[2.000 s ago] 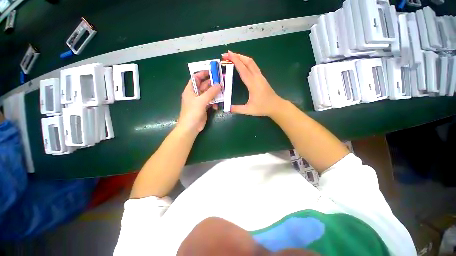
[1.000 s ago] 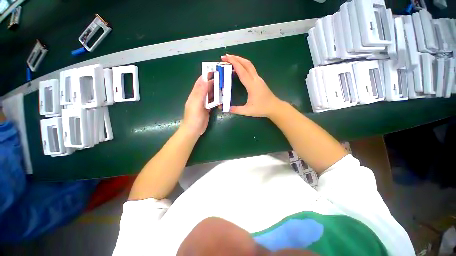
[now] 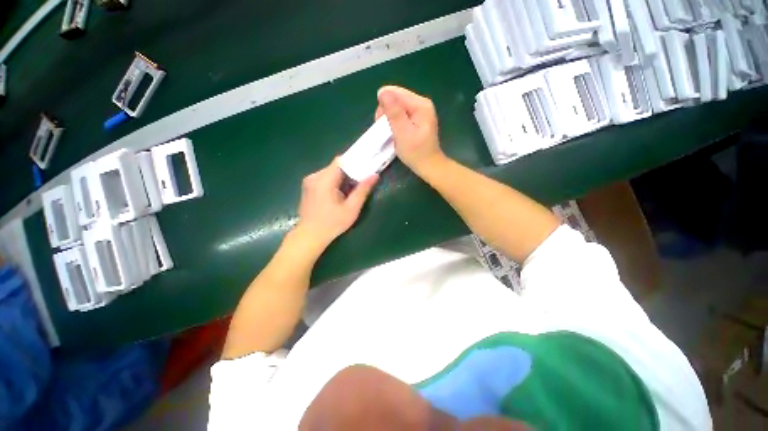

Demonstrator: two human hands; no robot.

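A white housing unit is held tilted between my two hands above the green bench. No blue part shows on it, and its window side is not visible. My left hand grips its lower left end with thumb and fingers. My right hand is closed around its upper right end and hides that end. White front covers with open windows stand in leaning stacks at the left of the bench.
Large leaning rows of white pieces stand at the right. A pale rail separates bench from belt. Open units with blue cylinders lie on the belt. A carton with white pieces is below the bench edge. Blue cloth is at lower left.
The two white halves, earlier apart with the blue cylinder between them, now show as one block. It has turned to a slant, and my right hand has closed on it. The view has rotated.
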